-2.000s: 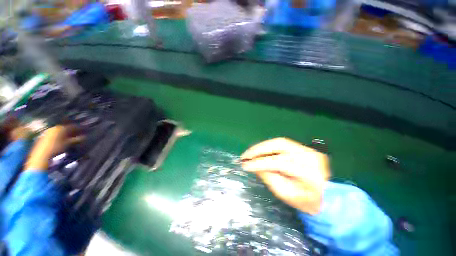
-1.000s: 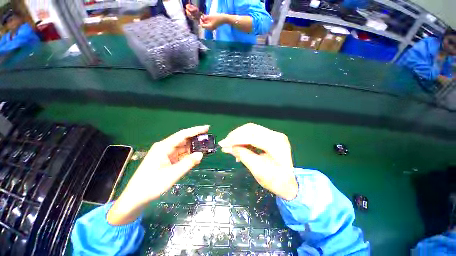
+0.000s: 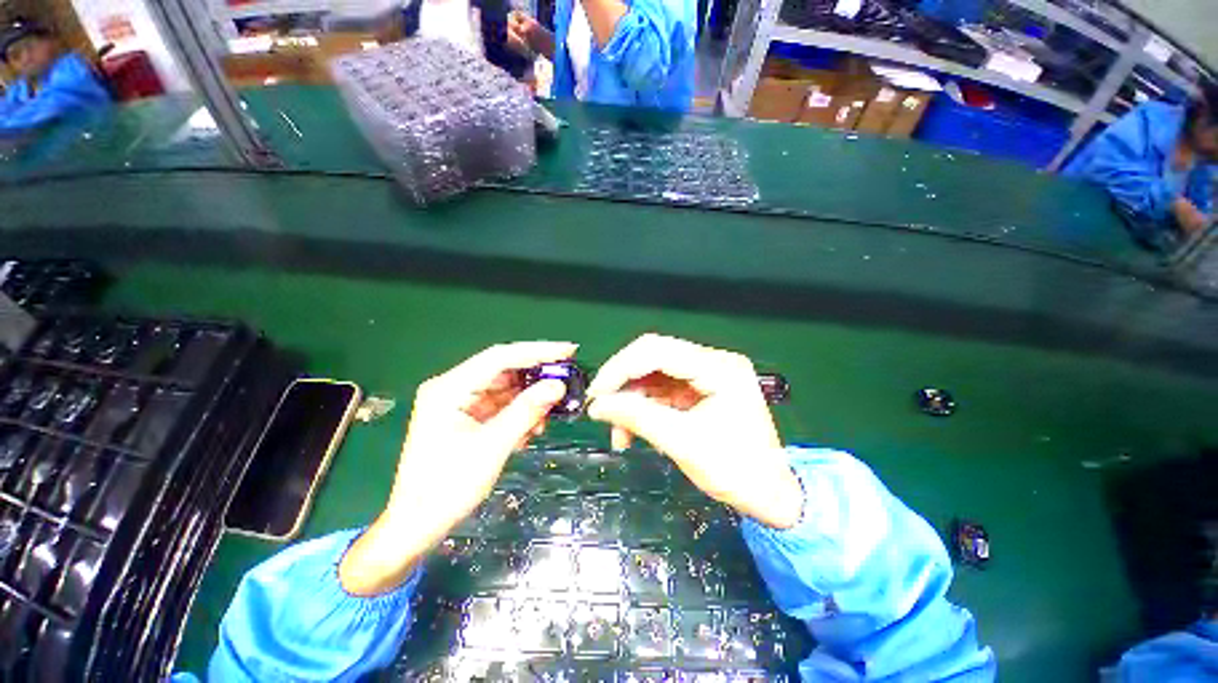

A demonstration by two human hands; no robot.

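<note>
My left hand [image 3: 461,447] holds a small black unit [image 3: 566,387] between thumb and fingers above the far edge of the clear blister tray [image 3: 588,574]. My right hand [image 3: 695,414] has its thumb and fingertips pinched together at the right side of the unit. Whether a tiny part is between these fingertips cannot be told. Other black units lie on the green surface: one just right of my right hand [image 3: 772,387], one further right [image 3: 935,400] and one nearer me [image 3: 971,542].
Stacked black trays [image 3: 94,467] stand at the left, with a smartphone [image 3: 291,460] beside them. Across the raised green strip are stacked clear trays [image 3: 441,118] and a second clear tray [image 3: 668,166]. Blue-sleeved people are opposite and at far right. A dark object stands at the right edge.
Since one second ago, my left thumb has moved over the unit, which has turned. A black unit now shows beside my right hand. Earlier, my left hand was at the black trays.
</note>
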